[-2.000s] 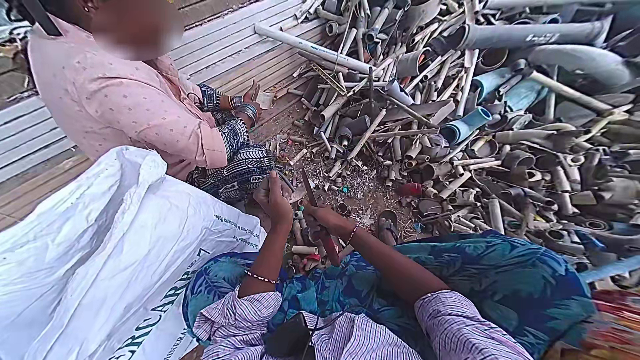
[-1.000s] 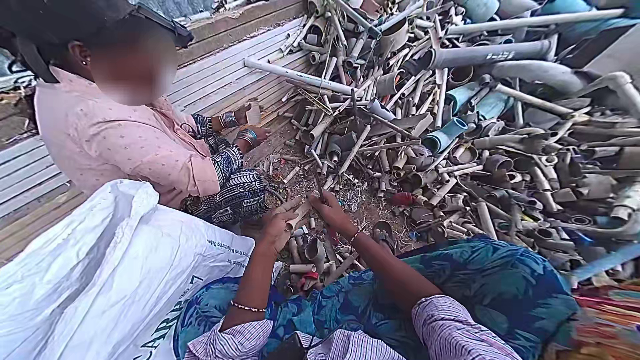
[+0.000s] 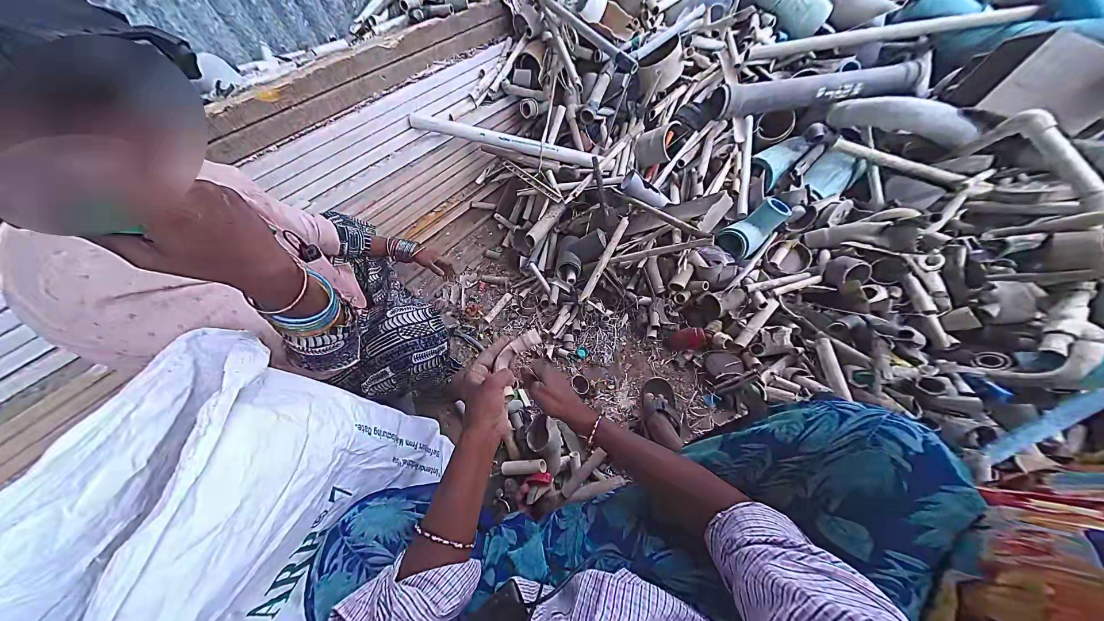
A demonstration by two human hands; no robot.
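Observation:
My left hand (image 3: 488, 392) is closed around a pale plastic pipe piece (image 3: 520, 342), whose end sticks out above the fingers. Close beside it on the right is my right hand (image 3: 552, 392), fingers curled; whether it holds something is hard to see. Below both hands lie short pipe offcuts (image 3: 523, 467) and a small red piece (image 3: 536, 479), near the blue patterned cloth over my lap. A sandalled foot shows just right of my right wrist.
A co-worker in a pink top (image 3: 259, 207) sits at the left, behind a large white woven sack (image 3: 216, 448) with printing. A big heap of scrap pipes and fittings (image 3: 759, 224) fills the right. Long stacked strips (image 3: 379, 142) lie behind, and a red fitting (image 3: 687, 339) rests on the littered ground.
Two seconds ago a long blade-like tool stood up by my right hand; it is not plainly visible now. The co-worker has raised one arm towards the face. The view has shifted.

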